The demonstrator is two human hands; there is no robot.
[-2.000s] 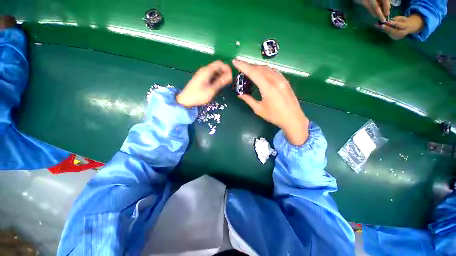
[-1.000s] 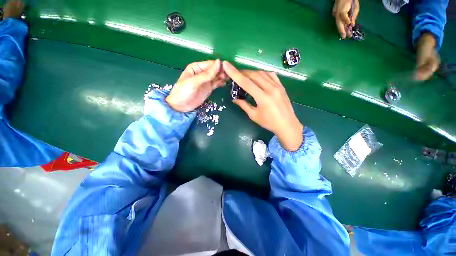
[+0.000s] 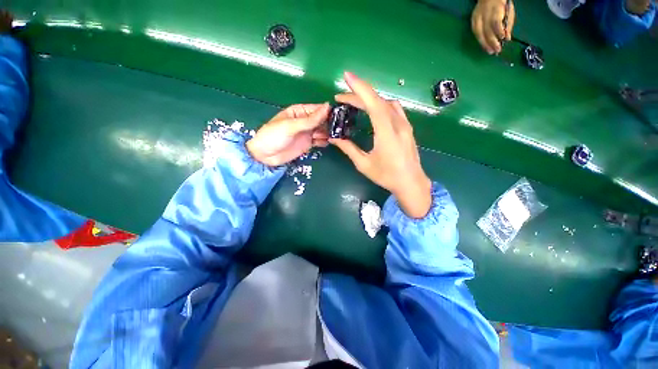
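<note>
A small black housing [image 3: 341, 121] with silvery details is held between my two hands, above the border of bench and belt. My left hand [image 3: 288, 135] has its thumb and fingers closed on the housing's left side. My right hand [image 3: 384, 137] holds it from the right, thumb at the bottom and fingers at the top, index finger raised. Small white and silvery parts [image 3: 300, 176] lie in a loose pile beside and partly under my left wrist, with more parts [image 3: 216, 137] by the left cuff.
The green belt [image 3: 180, 21] carries housings [image 3: 280, 39], [image 3: 446, 91], [image 3: 581, 155]. Another person's hand [image 3: 493, 26] holds a thin dark tool near a housing [image 3: 534, 56]. On the bench [image 3: 108, 137] lie a white wad [image 3: 371, 218], a clear bag [image 3: 512, 215] and scattered bits [image 3: 555, 252]. Neighbours' blue sleeves are at both sides.
My left fingers have come down from the top onto the housing's left side. My right index finger has lifted. The housings on the belt have moved right. The other person's hand has shifted.
</note>
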